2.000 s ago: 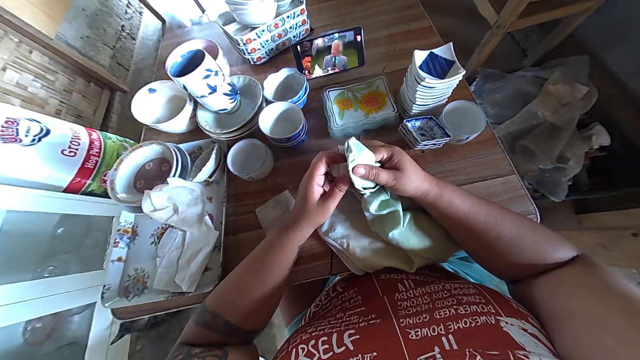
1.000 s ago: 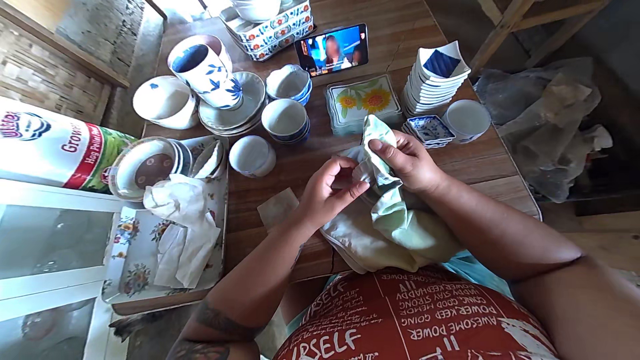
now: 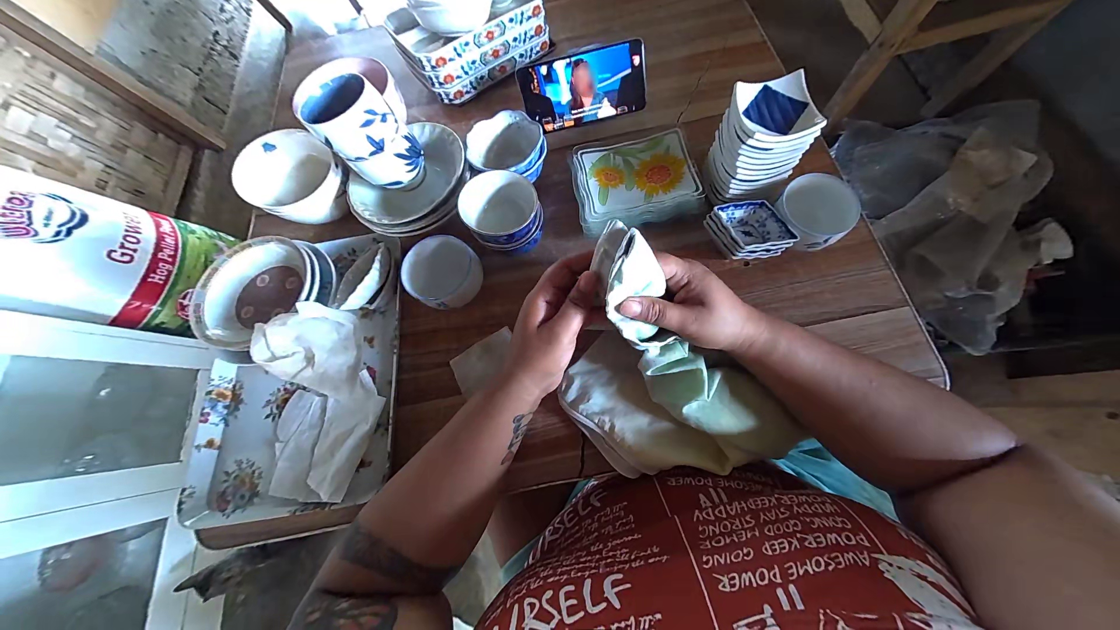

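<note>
My left hand [image 3: 560, 319] and my right hand [image 3: 700, 302] pinch a pale green cloth [image 3: 691, 385] between them, over the near part of the wooden table. Its upper end is bunched around something that I cannot make out. Below, the cloth spreads over the table's front edge, in front of my printed red shirt. Just beyond my fingers lies a stack of square glass plates with sunflowers [image 3: 639, 179]. A small white cup [image 3: 442, 271] stands beyond and left of my left hand.
A phone [image 3: 584, 86] showing video leans behind the plates. Stacked square bowls [image 3: 761, 140], small blue dishes [image 3: 752, 229] and a round cup [image 3: 819, 212] stand right. Left are blue-patterned cups [image 3: 359, 131], bowls [image 3: 500, 208] and a floral tray [image 3: 241, 472] holding crumpled white paper [image 3: 328, 402].
My hands have shifted along the cloth and its bunched top now stands more upright between them. The picture on the phone has changed. The dishes around have stayed in place.
</note>
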